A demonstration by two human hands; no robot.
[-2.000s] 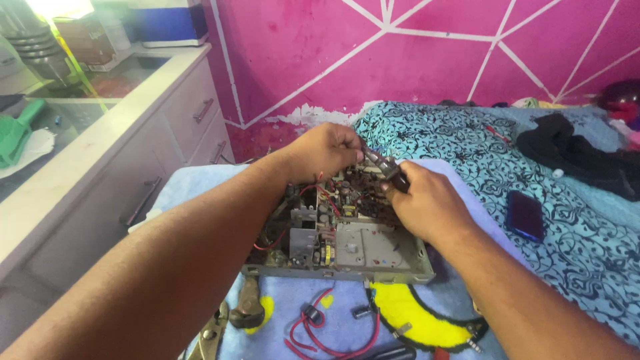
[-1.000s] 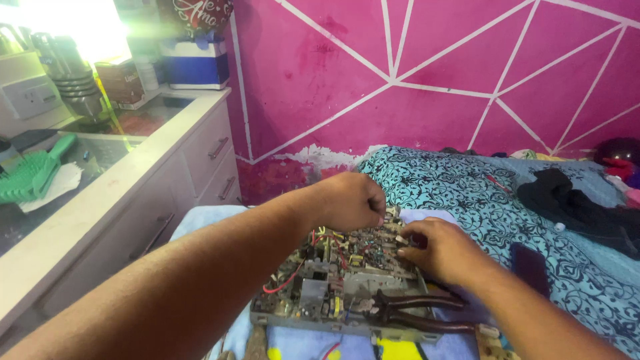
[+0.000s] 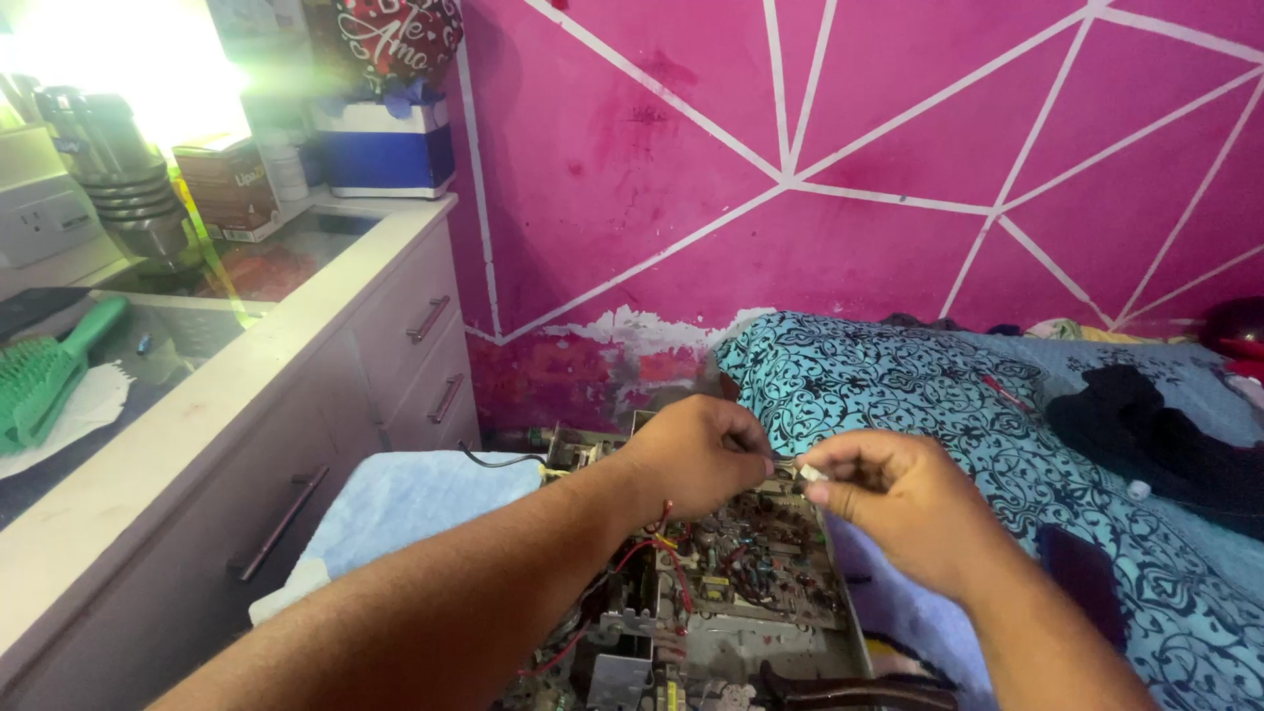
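Note:
An opened electronic chassis with a circuit board (image 3: 765, 563) lies below my hands, with red wires (image 3: 681, 568) over its middle. My left hand (image 3: 701, 454) is above the board's far part, thumb and forefinger pinched together; whatever lies between them is too small to name. Just to its right, my right hand (image 3: 889, 494) pinches a small white connector (image 3: 813, 474) between thumb and forefinger. Dark-handled pliers (image 3: 849, 691) rest on the near end of the chassis, partly cut off by the frame. My left forearm hides the chassis's left part.
Light blue cloth (image 3: 405, 513) lies under and left of the chassis. A white dresser (image 3: 296, 425) with drawers stands at left, bearing a green hairbrush (image 3: 59, 375). To the right, a patterned bedspread (image 3: 889, 395) carries a dark phone (image 3: 1081, 583) and black cloth (image 3: 1136, 425).
The pliers, in my right hand two seconds ago, now lie on the chassis. My right hand has taken hold of the white connector. The view has shifted.

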